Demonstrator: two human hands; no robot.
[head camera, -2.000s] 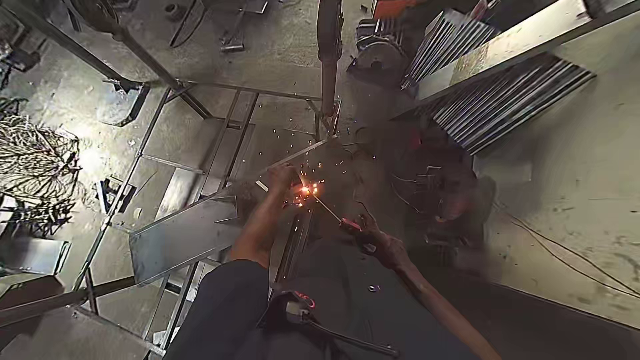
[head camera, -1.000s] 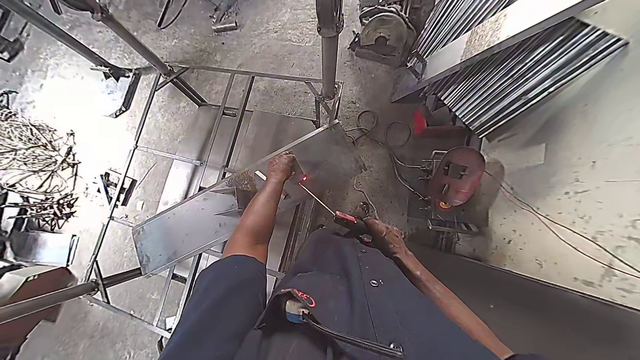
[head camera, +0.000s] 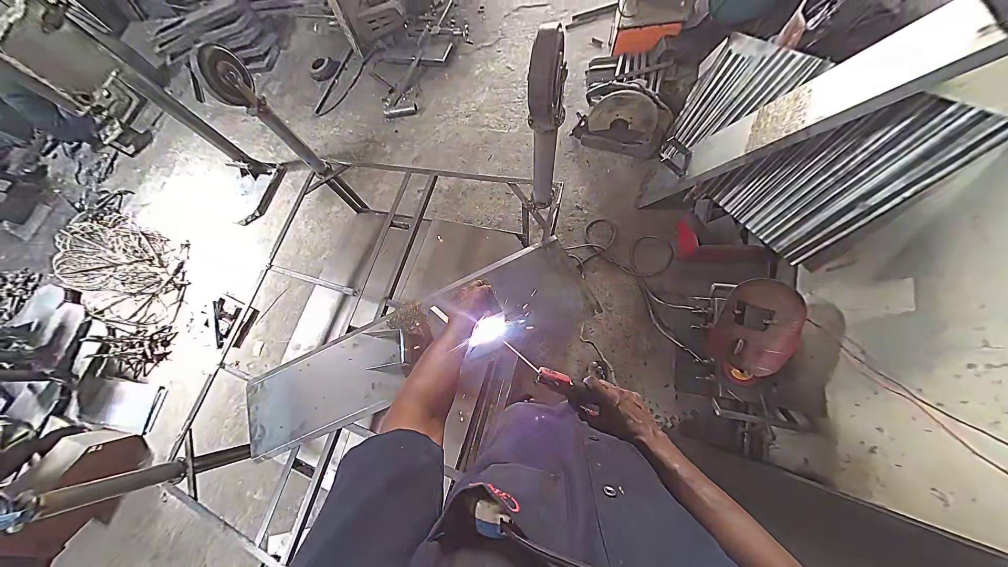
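My right hand (head camera: 618, 405) grips a welding electrode holder (head camera: 556, 378) with a red jaw end. A thin welding rod (head camera: 521, 356) runs from it up and left to a bright arc (head camera: 489, 328) that throws sparks. Just above and left of the arc is my left hand (head camera: 472, 298), bare and partly lost in the glare. It lies at a sheet-metal panel (head camera: 331, 386) with raised edges, laid slantwise over a steel-tube frame (head camera: 272, 268); whether its fingers hold the panel or a small part cannot be told.
Caster wheels (head camera: 546, 79) stand on upright posts of the frame. To the right, a red welding helmet (head camera: 757, 327) rests on a machine, with looped cables (head camera: 652, 256) beside it. Beyond are a cut-off saw (head camera: 626, 118) and stacked metal bars (head camera: 858, 173). A wire pile (head camera: 118, 268) lies left.
The orange spark glow seen two seconds ago shrank to a small red spot one second ago; now a bright white-violet arc burns at the rod's tip. Both hands stay in much the same place.
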